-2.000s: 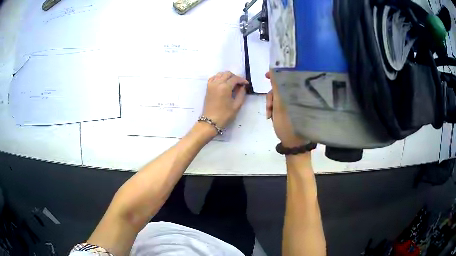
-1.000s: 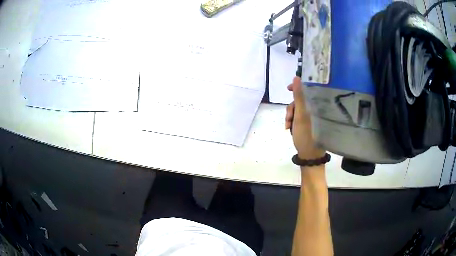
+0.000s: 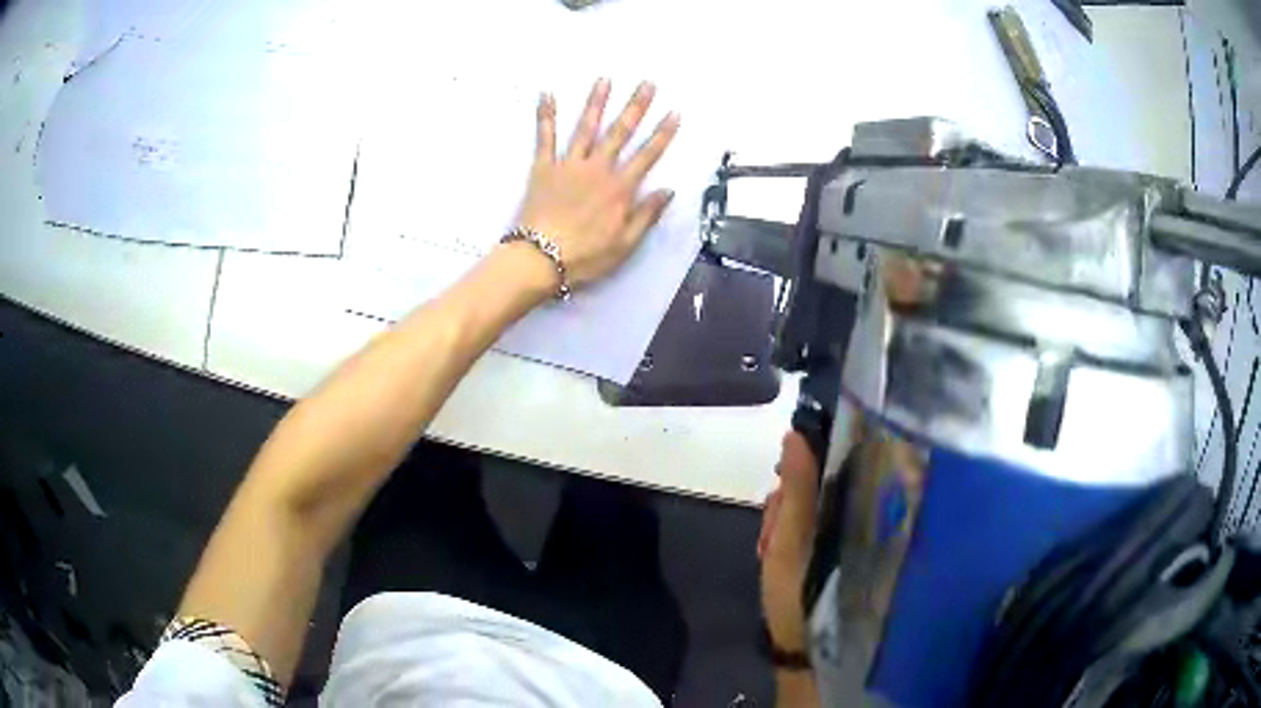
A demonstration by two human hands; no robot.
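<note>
My left hand (image 3: pixel 592 197) lies flat with fingers spread on the white paper marker (image 3: pixel 443 180) on top of the lay. The grey and blue cutting machine (image 3: pixel 968 332) fills the right side. Its dark shiny base plate (image 3: pixel 712 339) shows at the slanted corner of the paper-topped lay, partly under its edge. My right hand (image 3: pixel 790 519) is at the machine's near side, mostly hidden by the body; its fingers are wrapped at the dark handle. The blade itself cannot be made out.
A paper-topped panel with dark edges (image 3: pixel 194 159) lies at the left. A worn yellow-brown weight bar (image 3: pixel 1019 56) lies beyond the machine, with a dark cord near it. Another bar is cut off at the top edge. The table's front edge (image 3: pixel 553 470) curves below; scraps lie on the floor.
The machine has swung round and come nearer, showing its top and base plate at the slanted corner. My right hand moved down with it. My left hand has come back into view onto the paper.
</note>
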